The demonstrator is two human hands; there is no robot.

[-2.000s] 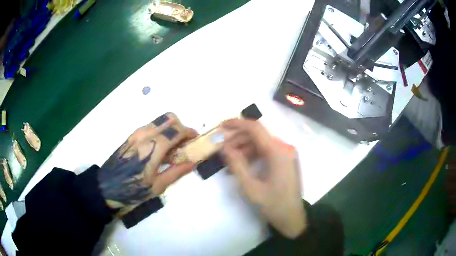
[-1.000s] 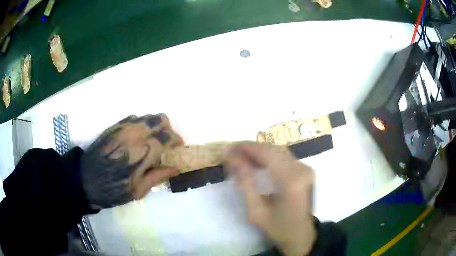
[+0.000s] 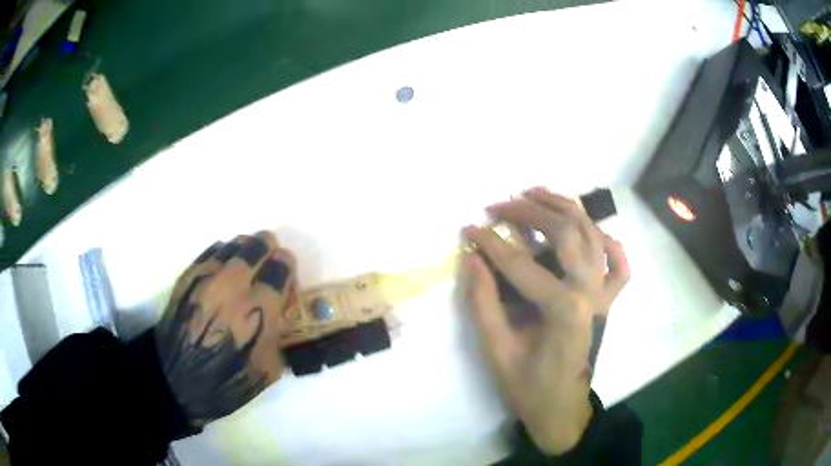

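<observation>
A tan housing (image 3: 360,299) lies behind a notched black block (image 3: 337,348), with a small grey disc (image 3: 323,309) on it. My left hand (image 3: 228,319), bare with dark patches on its back, is at this housing's left end with fingers curled onto it. My right hand (image 3: 547,282) is bent over a second tan housing (image 3: 504,233) at the right work spot and grips it. A shiny round spot shows between its fingers. Most of that housing and the black bar below it are hidden by this hand. Yellowish tape (image 3: 421,280) lies between the two spots.
A black end block (image 3: 598,204) stands right of my right hand. A stray grey disc (image 3: 405,94) lies on the white top. The black machine (image 3: 702,173) with a glowing red switch is at right. Loose tan housings (image 3: 107,109) lie on the green belt (image 3: 237,55).
My right hand has moved right, from the left housing to the right one. My left hand has shifted slightly left and down. The left housing now shows a disc. The camera view has shifted.
</observation>
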